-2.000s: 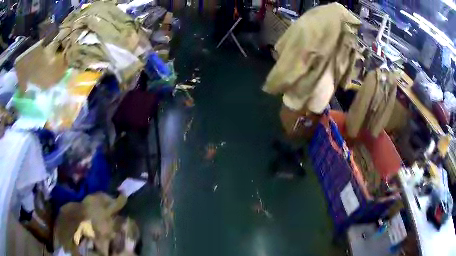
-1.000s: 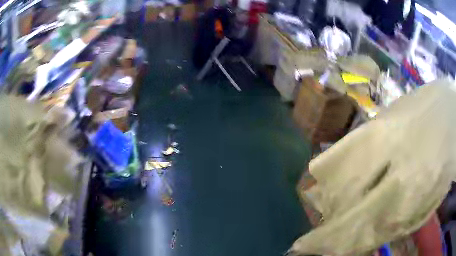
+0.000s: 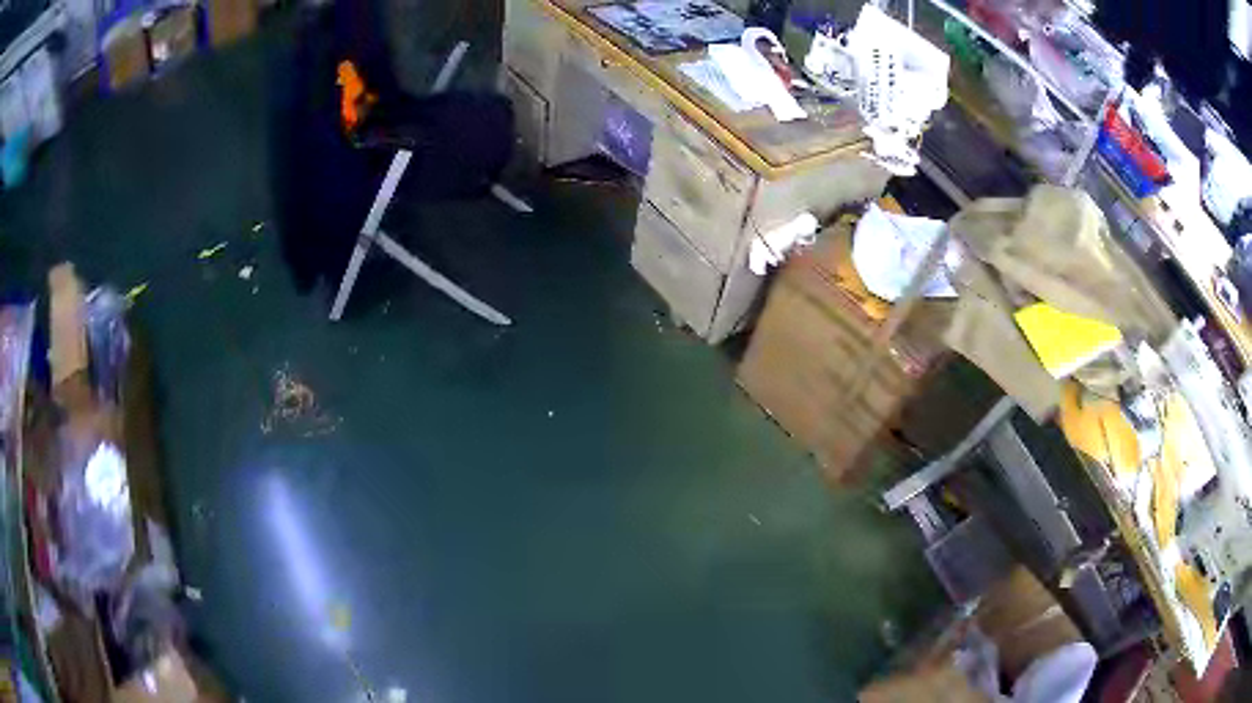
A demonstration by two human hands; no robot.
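Neither of my hands is in view. Nearest in front of me is the dark green floor, with a streak of reflected light and small scraps on it. Ahead to the right stands a desk with a wood-edged top and drawers. Loose white papers lie on the desk. A folding chair with pale legs and a dark jacket over it stands left of the desk; an orange patch shows on the jacket.
A cardboard box stands on the floor beside the desk. To its right, khaki cloth and yellow pieces lie on a work table. Boxes and plastic-wrapped items line the left edge. More cardboard is at the lower right.
The view has moved forward along the aisle and turned right. The chair and desk appear nearer and further left. The large khaki heaps at both sides have left the picture.
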